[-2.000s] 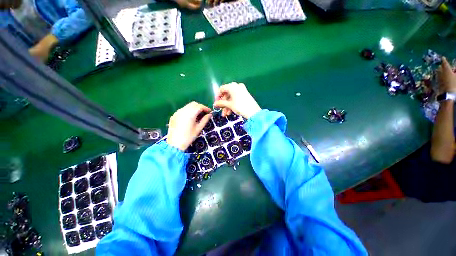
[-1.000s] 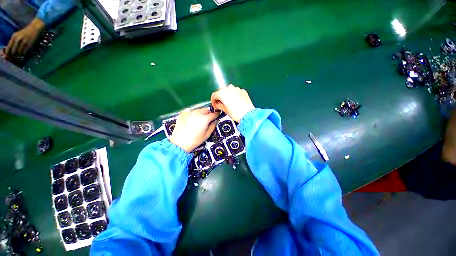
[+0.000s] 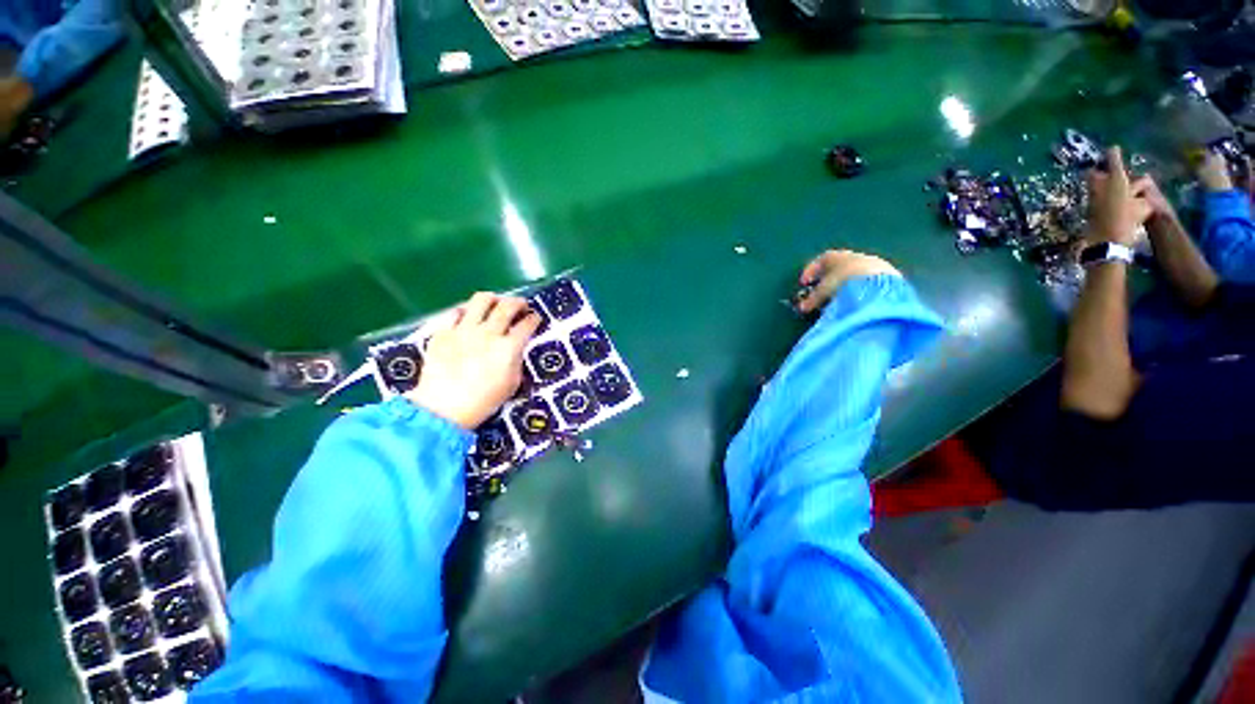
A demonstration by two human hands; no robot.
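Observation:
A white tray (image 3: pixel 622 400) with rows of black rounded-square housings lies before me. Some housings have round metallic rings or yellow bits. My left hand (image 3: pixel 475 360) rests palm down over the tray's left middle, covering several housings; whether its fingers grip one is hidden. My right hand (image 3: pixel 842 279) is away to the right, low over the green bench, fingers curled. Small dark bits (image 3: pixel 798 293) show at its fingertips; whether it holds them is unclear. Tiny wired parts (image 3: pixel 482 484) lie along the tray's near edge.
A second tray of black housings (image 3: pixel 121 585) is at left. A grey post (image 3: pixel 138 310) rises at left. Stacked pale trays (image 3: pixel 314 62) are at the back. Loose parts (image 3: pixel 984 209) and another person's arm (image 3: pixel 1097 337) are at right. A dark round unit (image 3: pixel 844 161) lies beyond.
My right hand has left the tray and moved right to where a small parts cluster lay. My left hand stays over the tray, its fingers now flatter. The view has shifted right.

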